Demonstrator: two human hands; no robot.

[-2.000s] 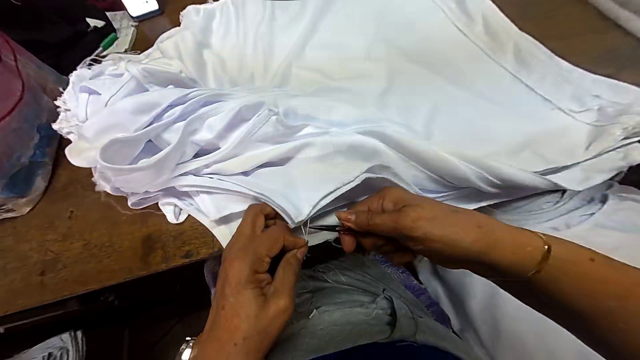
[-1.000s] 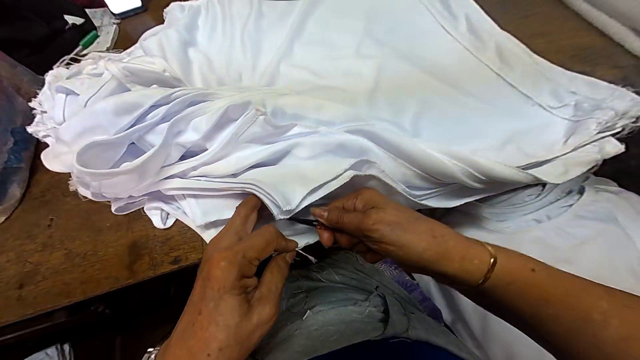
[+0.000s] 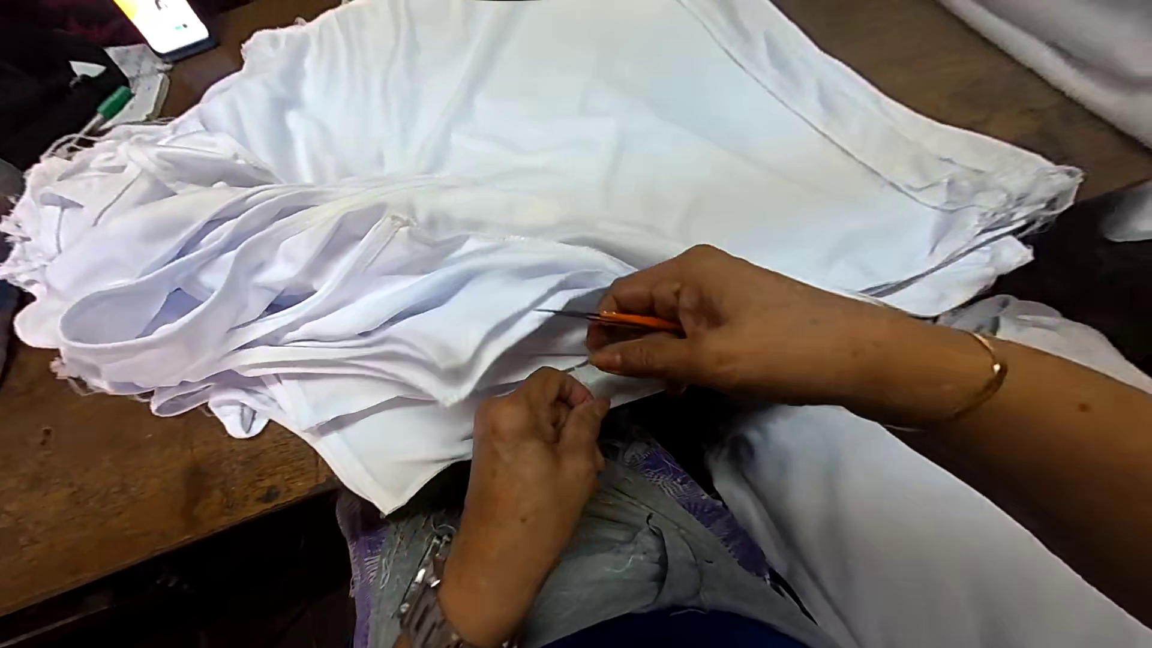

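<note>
A heap of white fabric garments (image 3: 576, 171) with frayed, thready edges spreads across the wooden table. My right hand (image 3: 693, 324), a gold bangle at its wrist, holds a small orange-handled tool (image 3: 634, 320) with thin dark pointed tips, probably thread snips. The tips point left over the folded cloth. Just below and left of it, my left hand (image 3: 540, 427) pinches the lower edge of the white cloth between thumb and fingers. Part of that edge is hidden by the fingers. A metal-banded watch (image 3: 427, 603) is on my left wrist.
A phone (image 3: 166, 27) with a lit screen lies at the upper left, near a green-capped pen (image 3: 112, 103). The wooden table's (image 3: 135, 486) front edge runs at the lower left. More white cloth (image 3: 882, 522) hangs at the lower right, beside grey cloth (image 3: 621, 558) over the lap.
My right hand has lifted away from the cloth edge, and the tool's orange handle now shows. My left hand has moved right along the lower cloth edge, and a cloth corner hangs to its left.
</note>
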